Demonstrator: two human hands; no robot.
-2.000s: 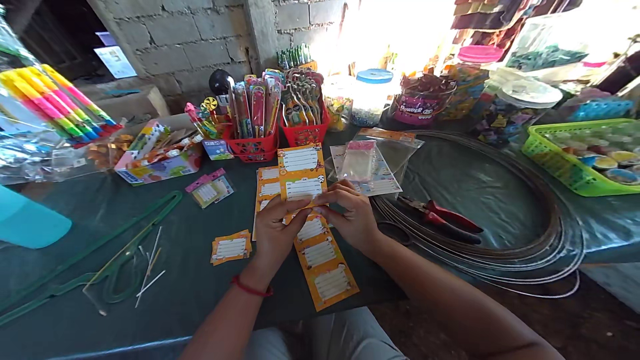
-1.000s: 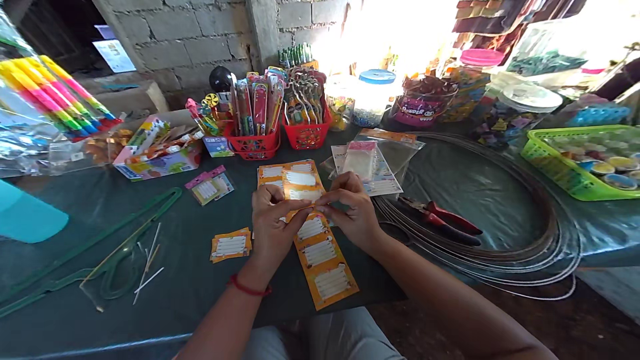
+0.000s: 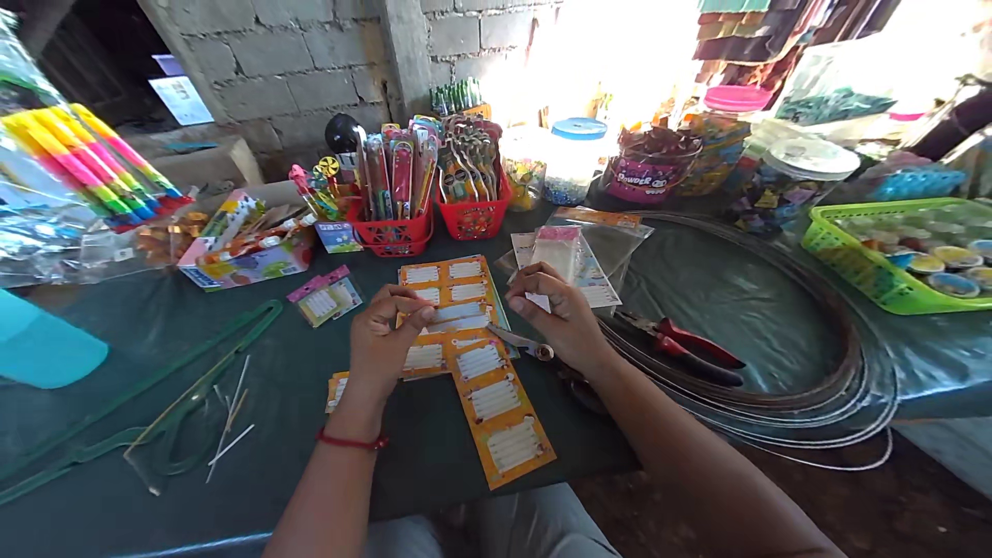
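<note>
My left hand, a red cord at its wrist, is over the left part of the orange label sheets. Its thumb and index finger meet; whether something thin is between them cannot be made out. My right hand hovers to the right of the sheets, thumb and fingertips slightly apart, no object visible in it. Between the hands, scissors lie with blades on the sheets, their handles partly hidden under my right hand. A strip of orange labels slants toward the table's front edge. A small cut label shows beside my left wrist.
Red-handled pliers lie by a large wire coil at right. Plastic packets are behind my right hand. Red baskets, jars and a green basket stand farther back. A green hanger and thin sticks lie left.
My hands, earlier close together over the label strip, have moved apart. The scissors blades now show between them.
</note>
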